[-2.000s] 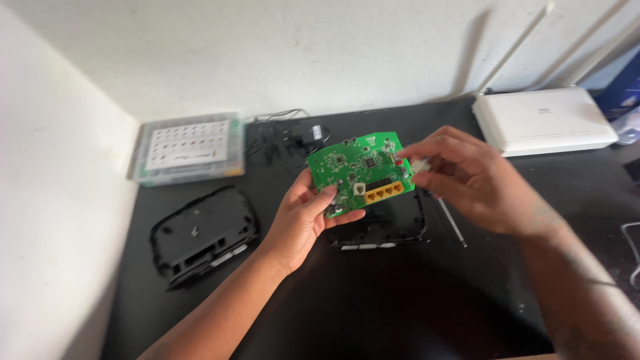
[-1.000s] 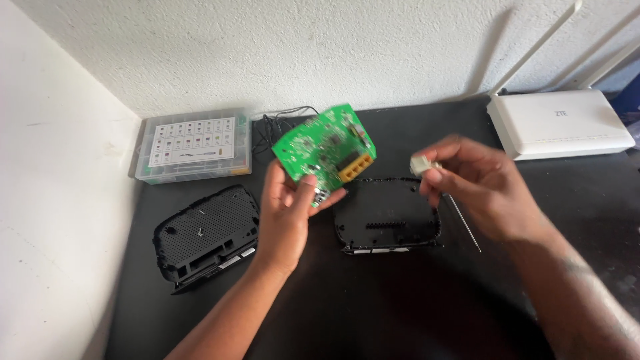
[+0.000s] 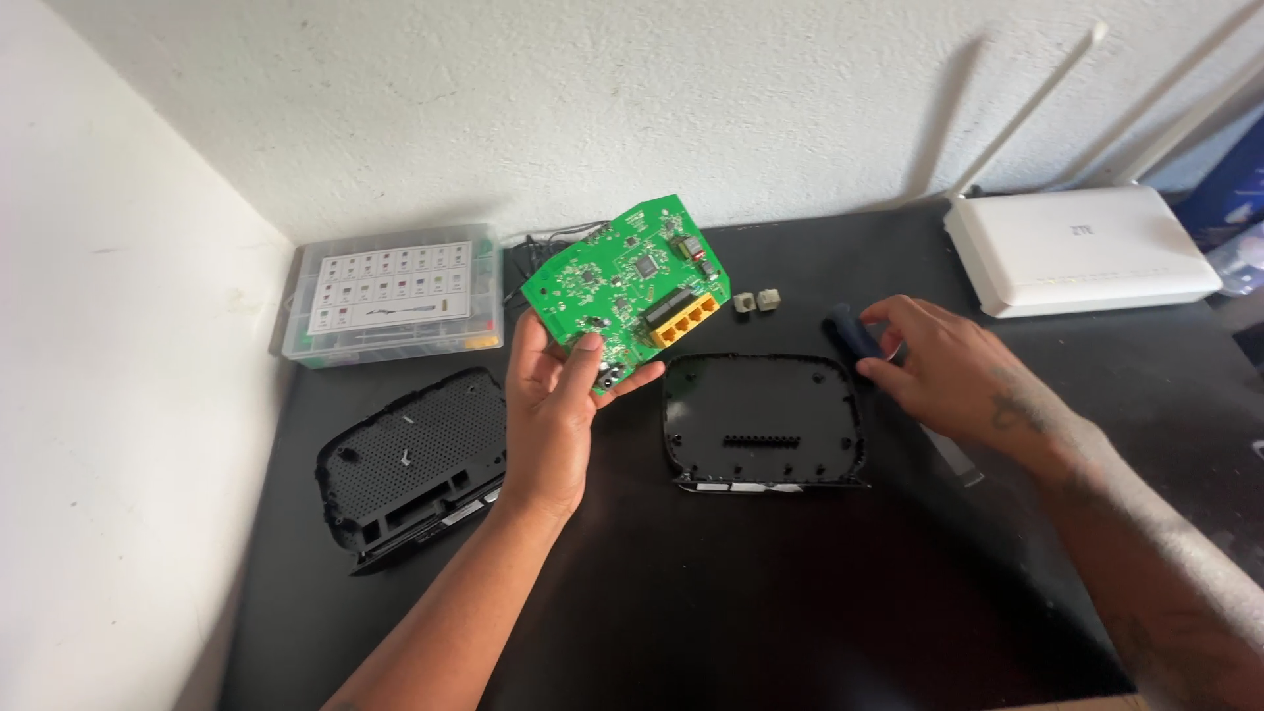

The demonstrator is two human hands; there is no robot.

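My left hand [image 3: 558, 410] grips the lower left corner of a green router circuit board [image 3: 622, 286], its yellow port block facing down and right. At the dark handle [image 3: 851, 332] of a tool, probably a screwdriver, is my right hand [image 3: 923, 360], thumb and fingers parted around it; whether they press on it I cannot tell. Two small pale modular jacks [image 3: 756, 300] sit on the table beyond the board's right edge. One black plastic shell half [image 3: 765, 410] lies between my hands, and a perforated black shell half [image 3: 415, 454] lies left of my left hand.
A clear plastic parts case [image 3: 395, 296] with a printed chart stands at the back left, black cables [image 3: 538, 262] beside it. The white ZTE router [image 3: 1086, 247] with raised antennas is at the back right. A textured wall [image 3: 612, 109] rises behind the black table [image 3: 612, 592].
My right hand has let go of the pale jack and moved to the dark tool handle. My left hand still holds the board, now turned so its ports slant up to the right.
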